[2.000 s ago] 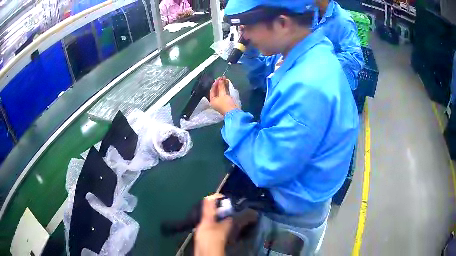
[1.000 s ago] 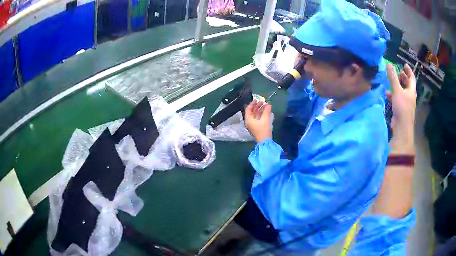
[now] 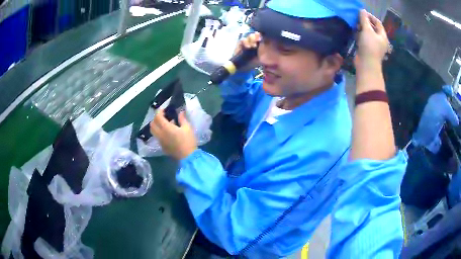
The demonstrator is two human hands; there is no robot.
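Note:
My right hand (image 3: 371,40), bare with a dark red wristband, is raised at the upper right. Its fingertips touch the back of a neighbouring worker's blue cap (image 3: 316,7); whether they grip it is not clear. My left hand is not in view. Black units (image 3: 44,215) lie in crumpled bubble wrap (image 3: 98,146) at the left of the bench, beside a rolled piece of wrap (image 3: 130,173).
The worker in a blue smock (image 3: 283,177) stands close in front, holding a black screwdriver (image 3: 222,73) and a black unit (image 3: 174,101) over the green bench (image 3: 136,222). A clear blister tray (image 3: 88,86) lies behind. Another person (image 3: 433,121) is at the far right.
My right hand has moved up to the worker's cap. The worker's face has turned more towards me. The view has swung right. The screwdriver seen in a hand two seconds ago at the bottom is out of view.

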